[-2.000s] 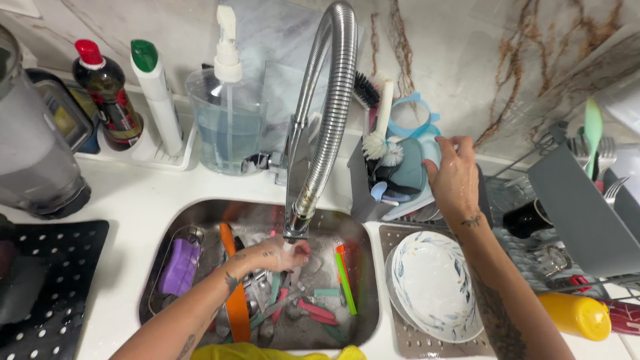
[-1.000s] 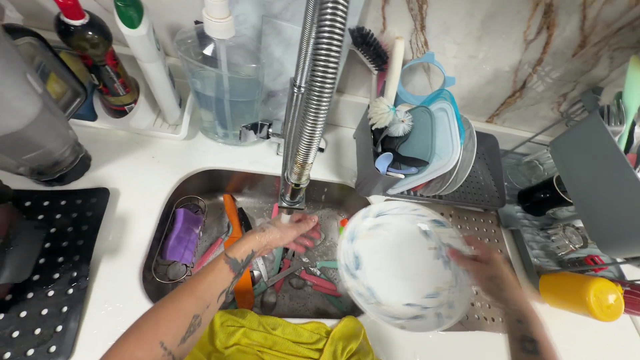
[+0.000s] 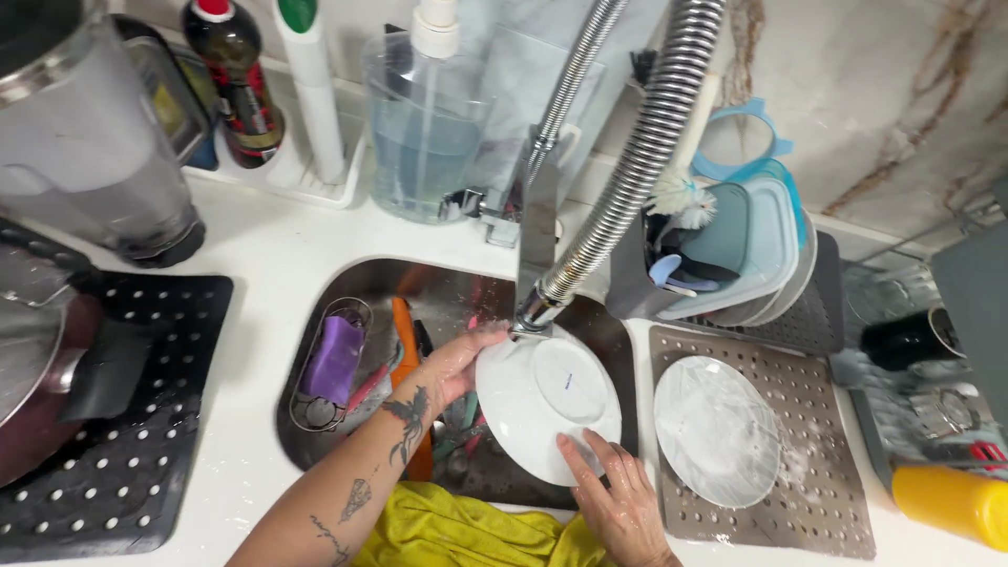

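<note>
A white plate (image 3: 516, 421), underside up, is tilted under the metal spring-hose faucet (image 3: 543, 303) above the sink. My left hand (image 3: 461, 362) grips its upper left rim near the spout. My right hand (image 3: 614, 488) has its fingertips on the plate's lower part; its thumb is hidden. Below them in the steel sink (image 3: 315, 441) lie an orange-handled utensil (image 3: 405, 354) and several pink and green pieces of cutlery. A purple sponge (image 3: 335, 361) sits in a wire holder at the sink's left. Another white plate (image 3: 717, 433), wet, lies on the beige perforated mat (image 3: 835, 480) to the right.
A yellow cloth (image 3: 457, 528) lies at the sink's front edge. Behind stand a soap dispenser (image 3: 425, 142) and bottles. A grey caddy (image 3: 642, 268) with brushes, container lids (image 3: 768, 236) and a yellow bottle (image 3: 949, 500) are at right. A pan (image 3: 39, 378) rests on a black mat at left.
The plate in my right hand one second ago showed its patterned face; a plate now shows its underside beneath the faucet, with both hands on it. My right hand has moved left.
</note>
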